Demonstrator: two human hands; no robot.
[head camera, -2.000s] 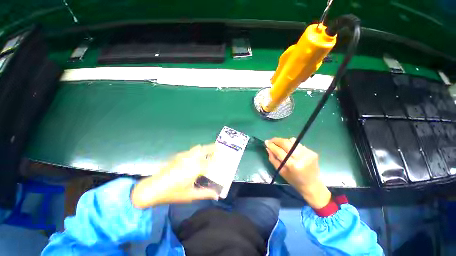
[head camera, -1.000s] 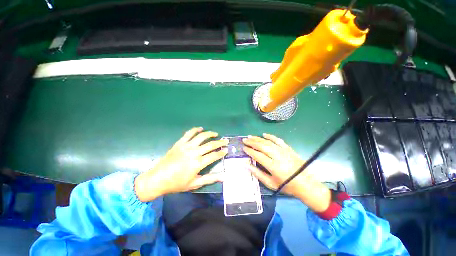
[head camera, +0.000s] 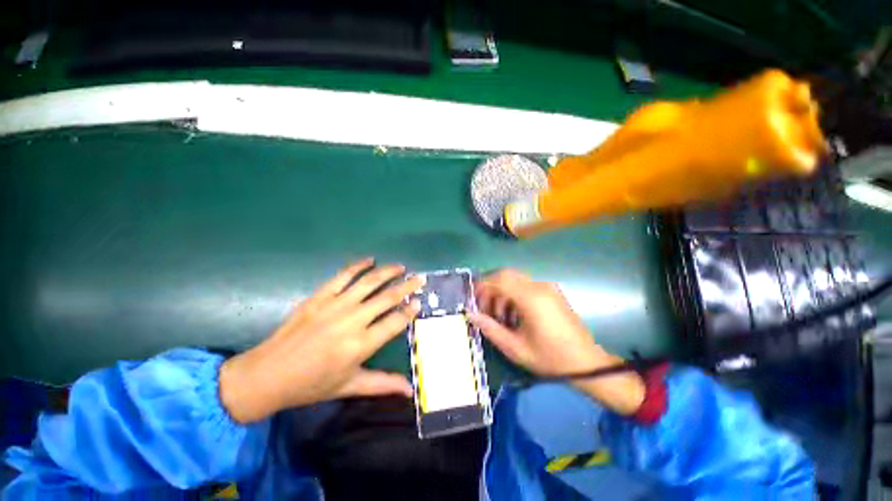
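Note:
A phone body (head camera: 448, 367) lies flat at the front edge of the bench, its dark end away from me and its large white middle facing up. My left hand (head camera: 328, 338) holds its left side, with spread fingertips at the dark end and the thumb lower on the edge. My right hand (head camera: 536, 323) holds its upper right edge with thumb and curled fingers. The yellow-orange electric screwdriver (head camera: 675, 157) hangs tilted to the right, blurred, its tip end over the right part of the round screw dish (head camera: 502, 184). No screws can be made out.
Glossy black compartment tray (head camera: 763, 274) at right. Screwdriver cord (head camera: 782, 328) crosses in front of the right wrist. White strip (head camera: 323, 119) runs behind the bench. Beyond it, a long black tray (head camera: 254, 49) and several phones (head camera: 471, 44) sit on the conveyor.
The phone body, first raised and tilted in my left hand, now lies between both hands. Its middle now shows yellow-and-black side edges. The screwdriver leans further right, and the view has shifted.

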